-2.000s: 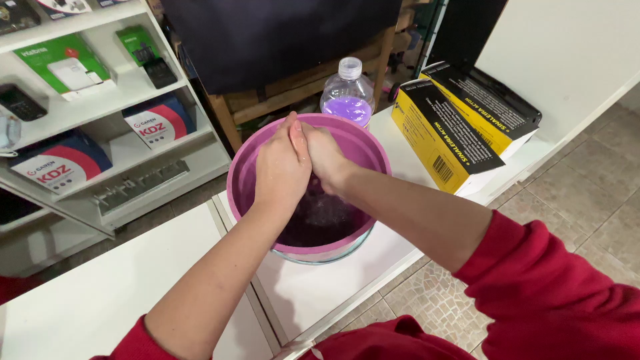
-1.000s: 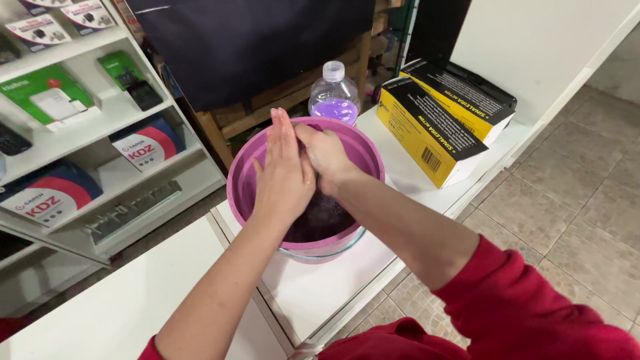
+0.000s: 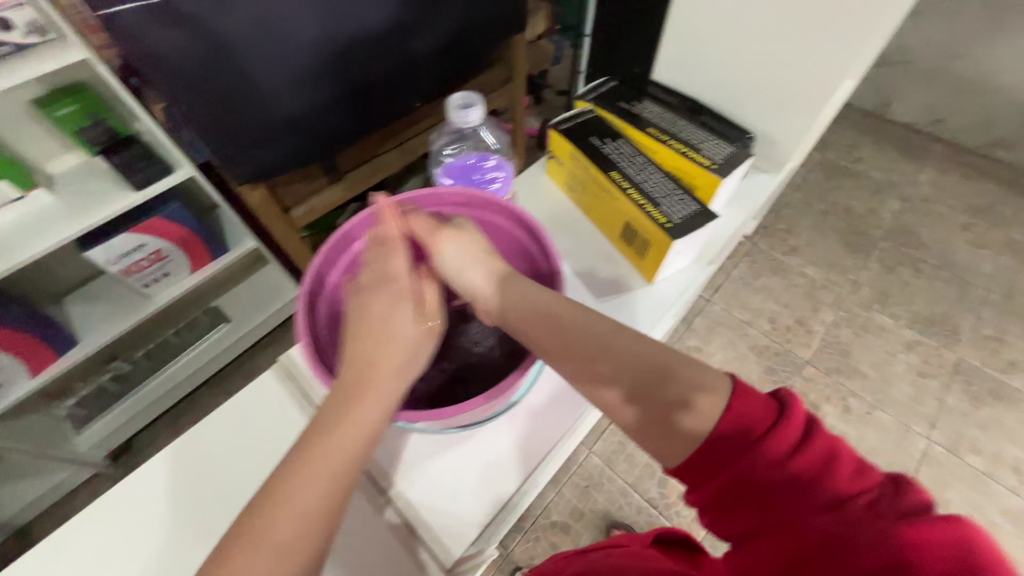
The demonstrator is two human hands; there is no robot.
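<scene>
A pink plastic bucket (image 3: 552, 264) stands on a white counter and holds dark liquid (image 3: 472, 360). Over its opening my left hand (image 3: 392, 304) and my right hand (image 3: 460, 256) are pressed together, wet-looking, the left one blurred. The fingers of the left hand point toward the bucket's far rim, and the right hand lies against them. Whether anything is between the palms is hidden. Behind the bucket stands an open clear plastic bottle (image 3: 472, 164) with purple liquid in it.
Two yellow and black cardboard boxes (image 3: 632, 192) lie at the right on the white counter (image 3: 480, 488). White shelves (image 3: 240, 268) with boxed goods stand at the left. A dark panel (image 3: 320, 72) on a wooden frame is behind the bucket. Tiled floor (image 3: 864, 320) lies at the right.
My hands have stayed together over the bucket, shifting against each other. The left hand's fingers, spread apart a second ago, now look closer together. The view has moved slightly.
</scene>
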